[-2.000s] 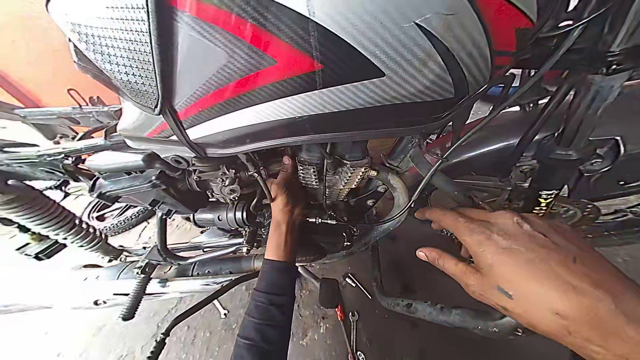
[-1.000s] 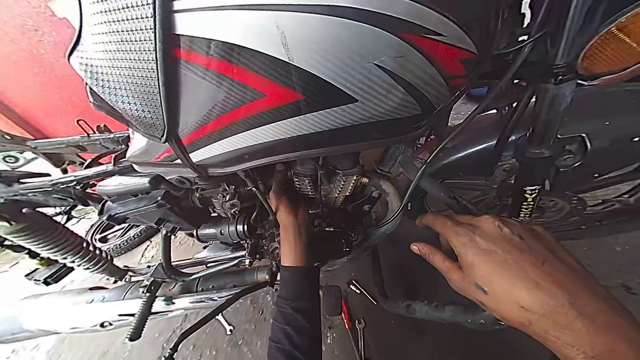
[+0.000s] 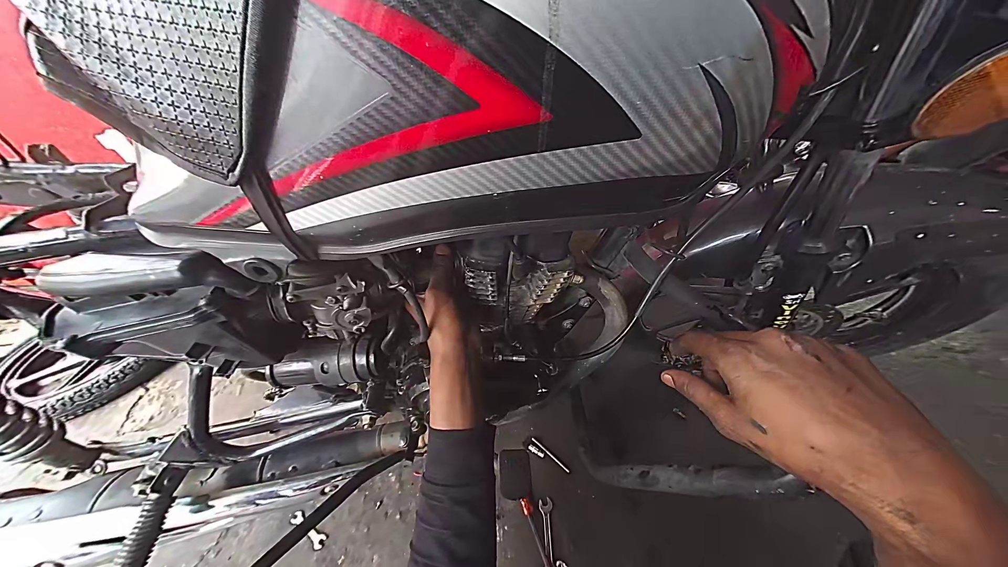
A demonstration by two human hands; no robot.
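My left hand (image 3: 447,311) reaches up between the carburetor (image 3: 339,303) and the finned engine cylinder (image 3: 520,279), under the motorcycle's fuel tank (image 3: 472,118). Its fingertips are hidden there, so what it touches or holds cannot be told. A black hose (image 3: 411,303) runs beside it. Over on the right, my right hand (image 3: 756,386) is in front of the engine, thumb and index finger apart. Between those fingers is a small dark, rough-looking patch; whether it is held or lies behind is unclear. A curved exhaust pipe (image 3: 610,315) and a thin cable pass left of this hand.
On the ground below the engine lie a wrench (image 3: 546,512), a red-handled tool (image 3: 528,508) and a small metal cylinder (image 3: 547,455). Another wrench (image 3: 307,529) lies left of the dark sleeve. The front wheel (image 3: 906,299) and crash bar (image 3: 693,479) are at the right.
The view has come closer to the motorcycle. My left hand stays up beside the cylinder. The fingers of my right hand are more bent than before, with a dark patch now showing between them.
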